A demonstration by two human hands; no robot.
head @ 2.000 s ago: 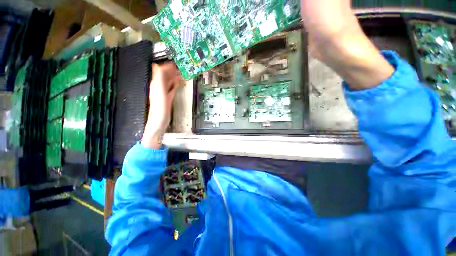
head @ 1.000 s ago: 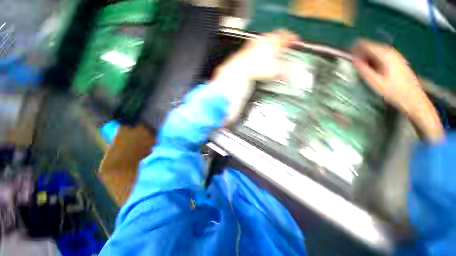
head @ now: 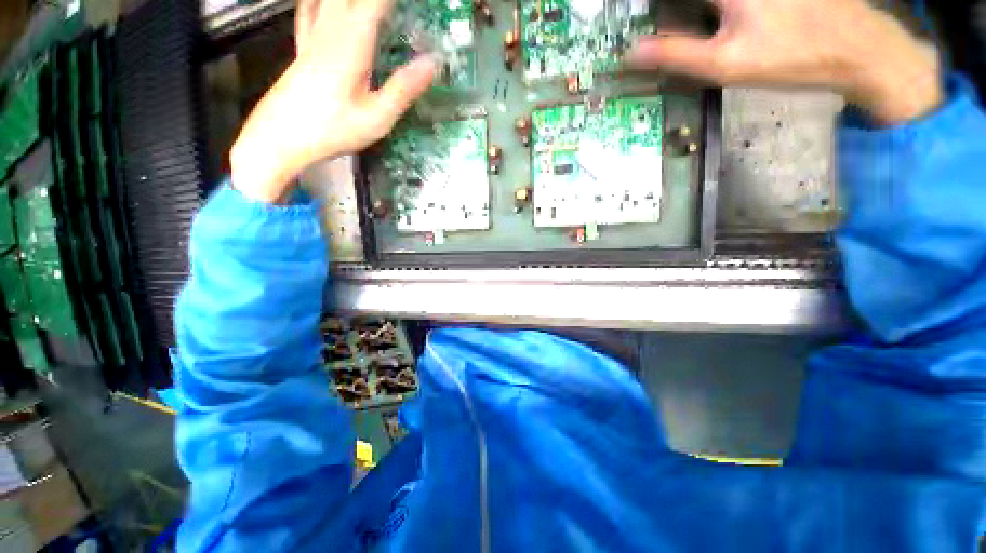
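Note:
A solder pallet [head: 508, 251] with a dark raised rim lies on the conveyor in front of me. Green circuit boards sit in its four nests, with a printed circuit board [head: 597, 162] at near right and another at near left. Small brown-copper clamps [head: 522, 198] stand around the nests. My left hand [head: 341, 97] is bare, over the pallet's far left part, its thumb at the far left board. My right hand [head: 757, 43] is bare, at the far right board, fingertips touching or just above it. Both hands' upper parts are near or past the frame's top edge.
The conveyor's silver front rail [head: 584, 300] runs between me and the pallet. A black ribbed tray [head: 162, 162] and a board stack [head: 38, 270] stand to the left. Empty pallets [head: 370, 362] lie low beside my lap. The stained conveyor bed [head: 781, 162] shows on the right.
The large board held up two seconds ago is no longer in the air. All four nests now hold boards. Since one second ago, the view has turned and both hands have shifted over the far boards.

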